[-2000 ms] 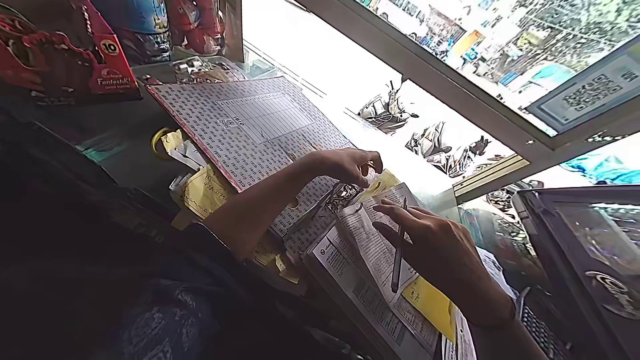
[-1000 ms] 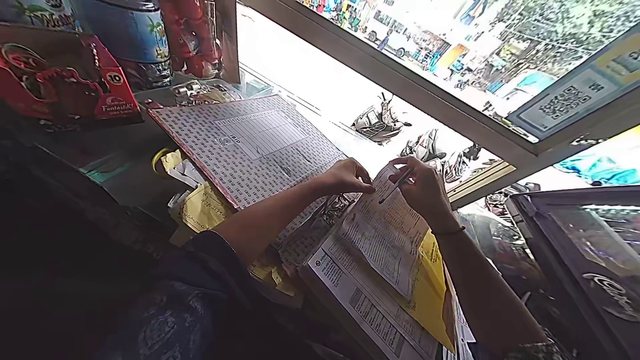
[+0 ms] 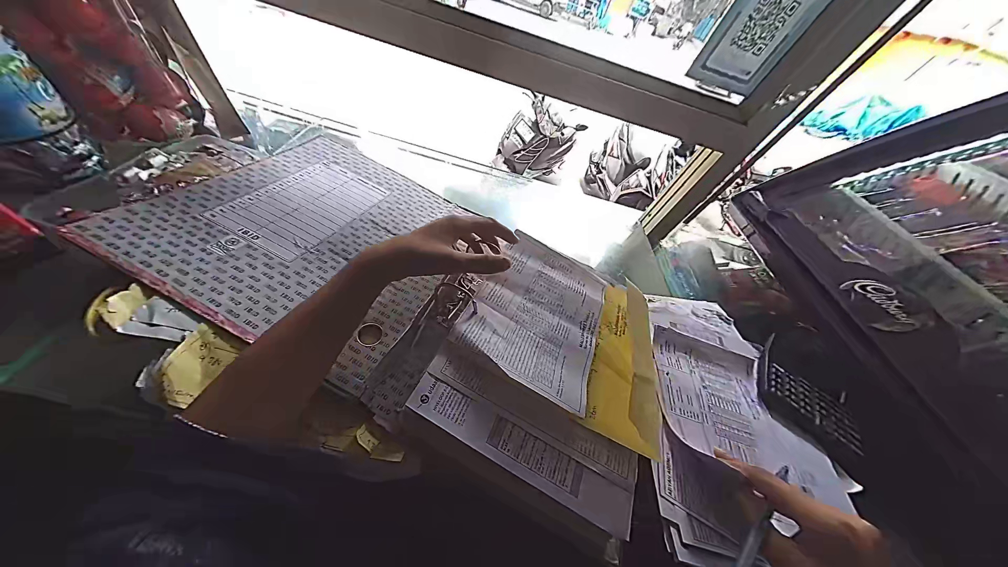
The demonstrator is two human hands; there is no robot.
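Observation:
An open lever-arch file (image 3: 331, 197) with a patterned cover lies across the counter. Its metal ring clip (image 3: 455, 298) is beside a printed sheet (image 3: 535, 315), which lies over a yellow envelope (image 3: 622, 362) and more papers. My left hand (image 3: 449, 248) hovers over the clip and the sheet's top edge, fingers apart, holding nothing visible. At the lower right my right hand (image 3: 811, 512) has a pen (image 3: 757, 535) in it, with its fingertips at the edge of a second stack of printed papers (image 3: 709, 402), right of the file.
A black calculator (image 3: 815, 402) lies right of the second stack, beside a dark display case (image 3: 874, 299). Yellow paper slips (image 3: 193, 366) stick out under the file's left side. A tray of small items (image 3: 173, 161) stands behind it, near the window frame (image 3: 614, 87).
My right hand has moved from the file's sheet to the separate paper stack at the right. My left hand's fingers have spread. The view has shifted closer to the file.

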